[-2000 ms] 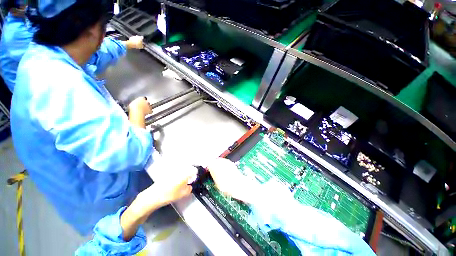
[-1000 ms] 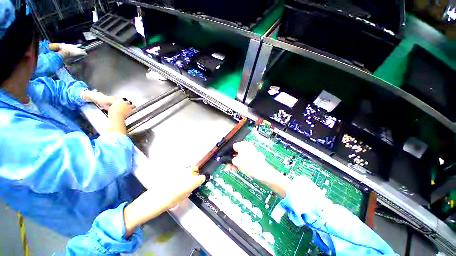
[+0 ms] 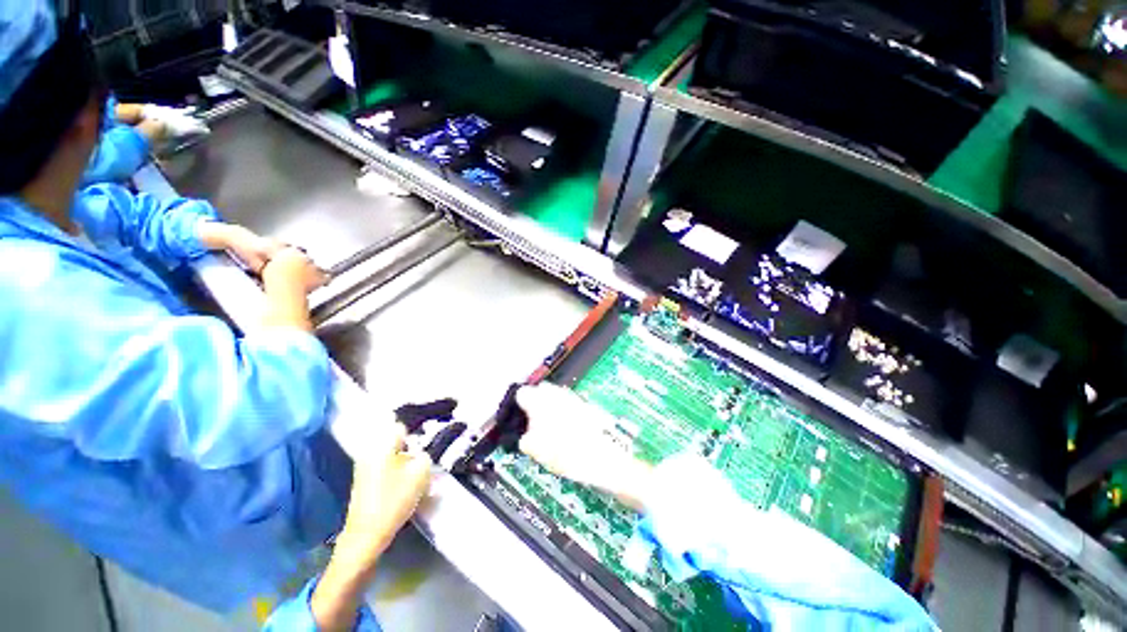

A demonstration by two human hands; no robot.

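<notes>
A large green circuit board point(image 3: 742, 451) lies in a black and reddish-brown carrier point(image 3: 581, 336) in front of me. My left hand point(image 3: 391, 475) is off the carrier's left corner, over the metal rail. Dark pieces or finger covers show at its fingertips, with something bright between them; I cannot tell if it holds anything. My right hand point(image 3: 556, 432) is over the board's left end, its sleeve across the board. Its fingertips are dark at the carrier's left edge; whether they grip a part is hidden.
Black bins under the green shelf hold white and blue components point(image 3: 791, 296) and cream components point(image 3: 882, 358). Large black totes point(image 3: 840, 93) stand above. A person in a blue smock point(image 3: 161, 358) works at my left beside the metal conveyor point(image 3: 457, 309). Another person's hand shows beyond.
Over the last second, my left hand moved left and down off the carrier corner, its fingers spreading. My right hand moved left and down towards the carrier's left edge.
</notes>
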